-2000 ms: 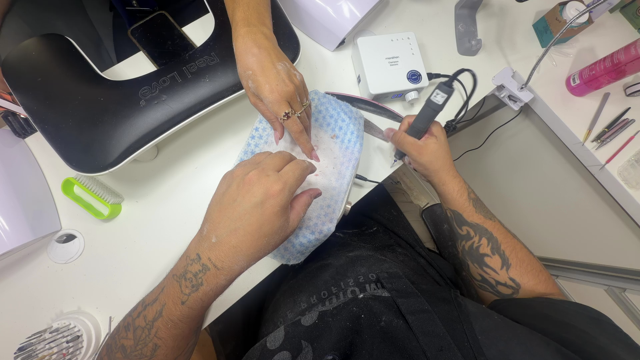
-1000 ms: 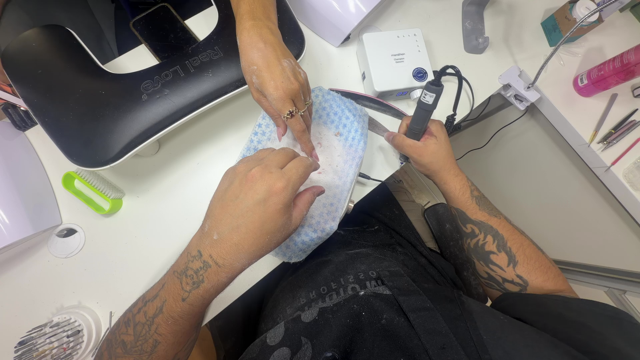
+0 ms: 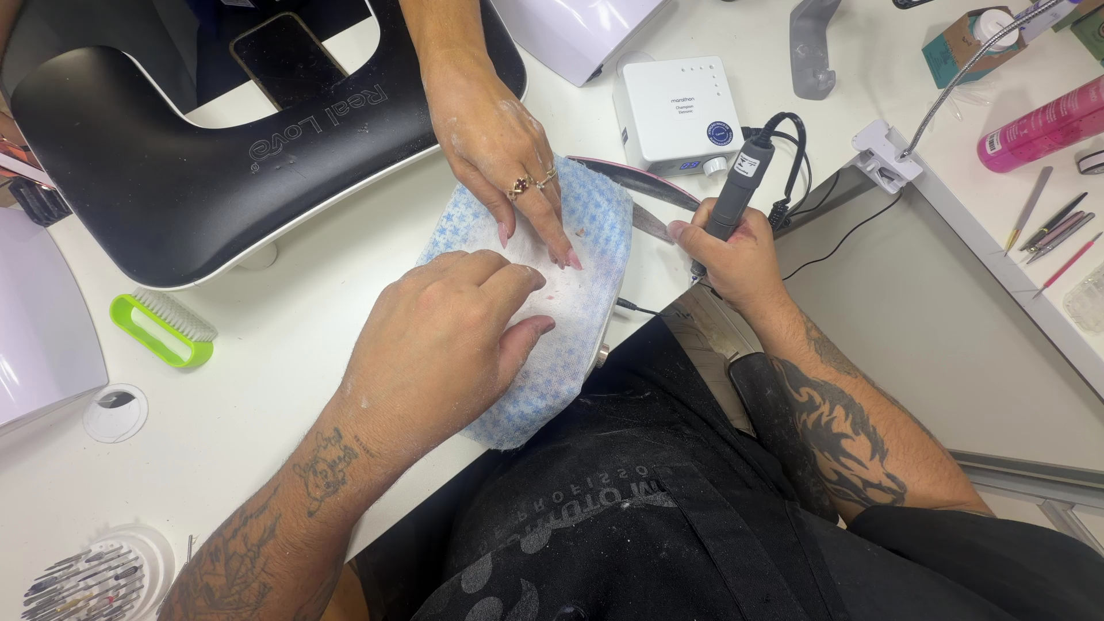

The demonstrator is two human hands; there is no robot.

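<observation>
My right hand (image 3: 737, 250) is closed around the dark handpiece of an electric nail drill (image 3: 740, 185), and a flat grey metal-looking piece (image 3: 651, 221) lies by its fingertips. My left hand (image 3: 444, 332), thumb and fingers apart with nothing between them, is over a dusty nail dust collector covered in blue star-patterned cloth (image 3: 526, 410). Another person's hand (image 3: 504, 147), with rings and long pink nails, reaches down from the top onto the same cloth, just beyond my left fingers. Behind my right hand stands the white Marathon drill control box (image 3: 677, 112).
A black padded armrest (image 3: 216, 181) fills the upper left. A green nail brush (image 3: 164, 328) and a round holder of drill bits (image 3: 95, 578) lie at left. A clamp (image 3: 884, 155), a pink bottle (image 3: 1044, 125) and slim tools are at right. The drill's cable (image 3: 798, 129) loops behind its handpiece.
The thumb and fingers of my left hand have come away from the other person's fingertips, which they were touching or nearly touching. The drill is still in my right hand.
</observation>
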